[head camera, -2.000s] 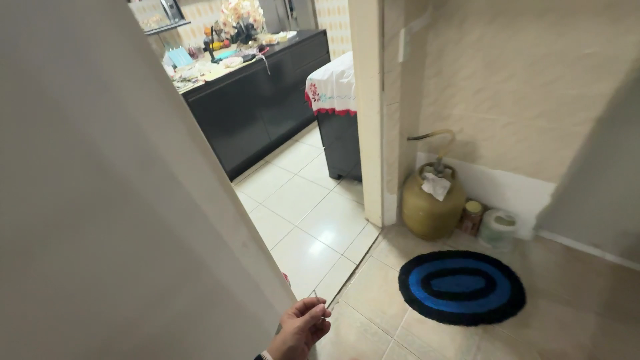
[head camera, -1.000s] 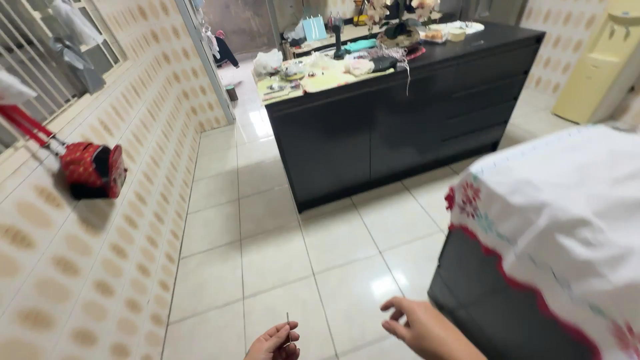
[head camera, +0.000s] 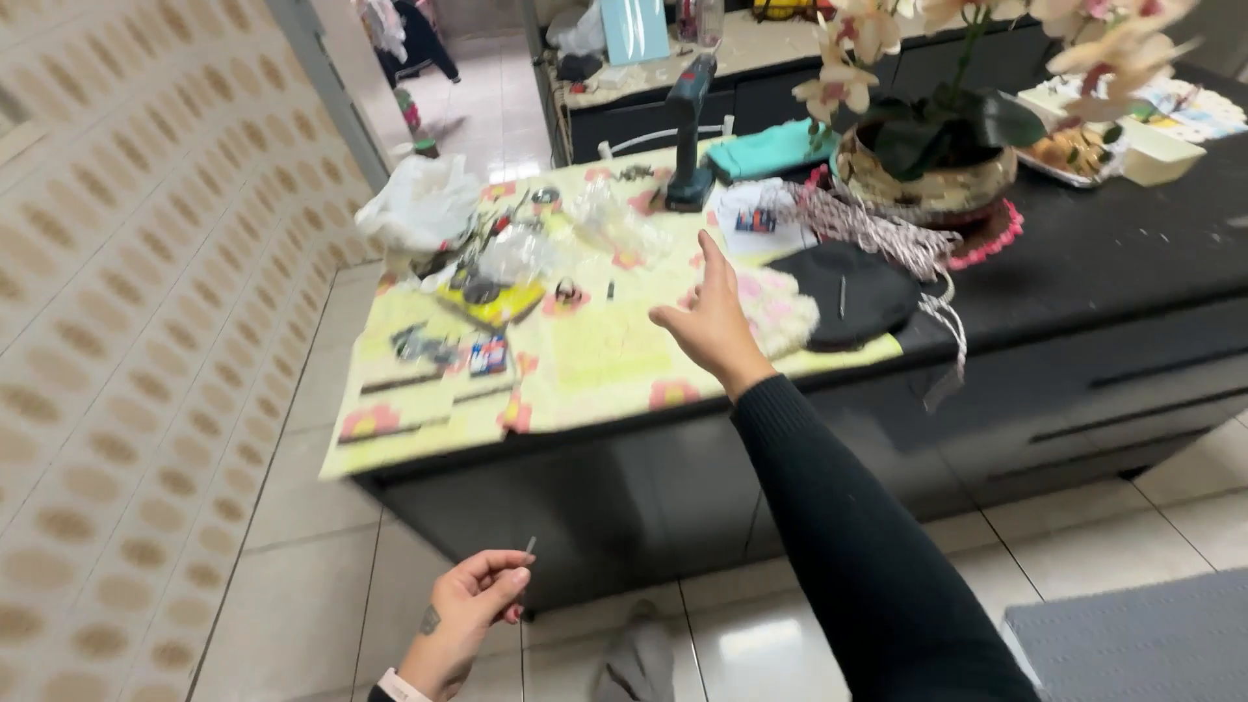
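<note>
My left hand (head camera: 478, 609) pinches a thin metal rod (head camera: 531, 546) between thumb and fingers, low in front of the black counter. Over the counter my right hand (head camera: 717, 327) reaches out with its fingers apart and nothing in them. A fluffy pink-and-white piece (head camera: 780, 307) lies just beside it, then a black round cloth piece (head camera: 840, 292) with a slim metal rod (head camera: 842, 296) on it. A cordless drill (head camera: 689, 136) stands upright farther back. Braided cord (head camera: 877, 229) lies near the flower pot. To the left are plastic bags (head camera: 419, 200) and dark thin strips (head camera: 400, 382) on the floral cloth (head camera: 604, 375).
The counter's front (head camera: 624, 507) is close before me. A potted orchid (head camera: 931, 166) and a food tray (head camera: 1072, 156) stand at the right. A tiled wall (head camera: 146, 322) runs along the left, and a grey mat (head camera: 1141, 634) lies on the floor at the lower right.
The view has moved from the doorway up to the counter. My right hand, not in view two seconds ago, is now out over the counter top. The thin rod remains in my left hand.
</note>
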